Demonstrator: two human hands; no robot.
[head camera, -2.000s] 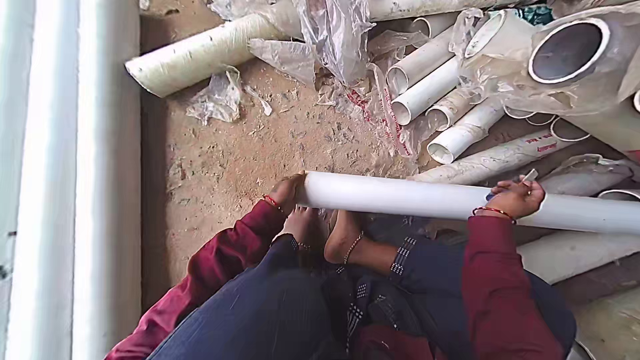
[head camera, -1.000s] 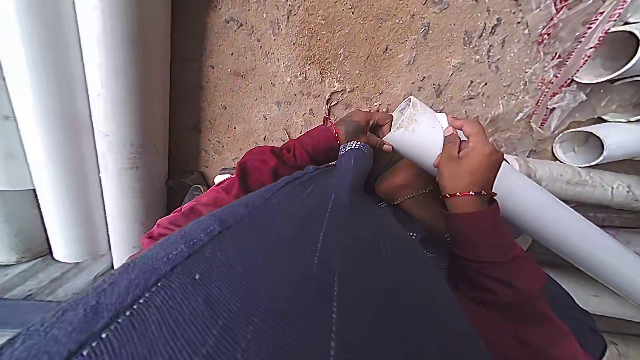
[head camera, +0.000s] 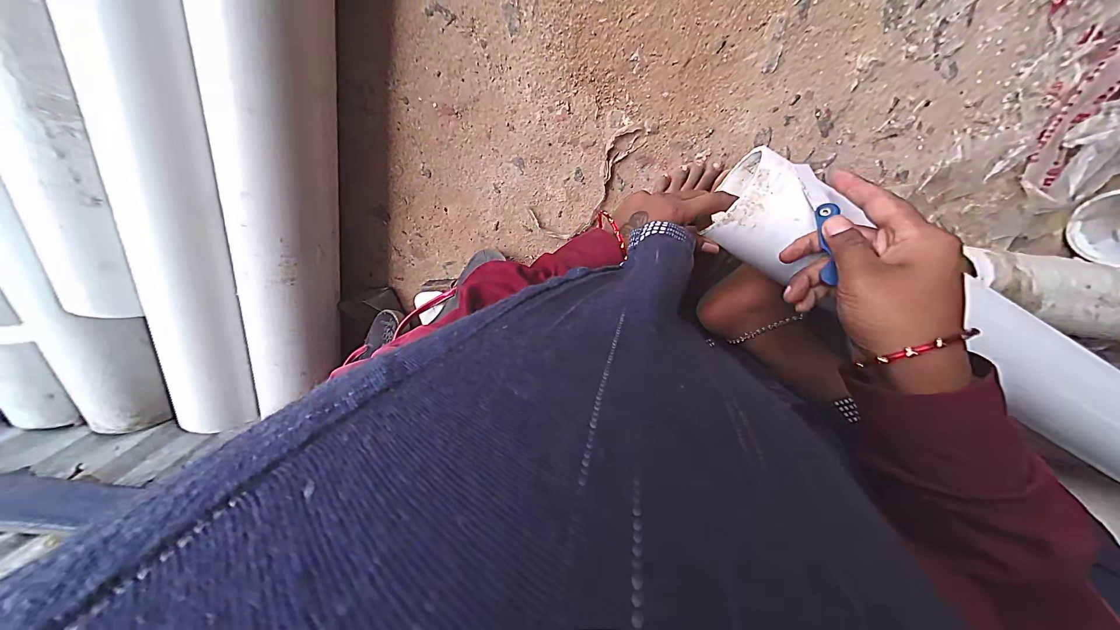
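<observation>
A white plastic pipe (head camera: 1041, 376) slants from the upper middle to the right edge, its open end up by my bare foot. My left hand (head camera: 669, 213) is at the rim of that end, with its fingers on the edge. My right hand (head camera: 897, 262) holds a small blue-handled tool (head camera: 827, 241), perhaps a folding cutter, over the pipe near the same end. Its blade cannot be made out. Crumbly residue shows on the pipe's surface beside the rim, and a white flap or sheet lies under my right fingers.
Large white pipes (head camera: 262, 210) stand or lie side by side at the left. Another, dirtier pipe (head camera: 1050, 284) and an open pipe end (head camera: 1098, 229) are at the right. Clear plastic wrap with red print (head camera: 1072, 140) lies on the rough ground at the upper right.
Two seconds ago my right hand was far along the pipe from its end; now it is close to my left hand there. The view has moved nearer and turned.
</observation>
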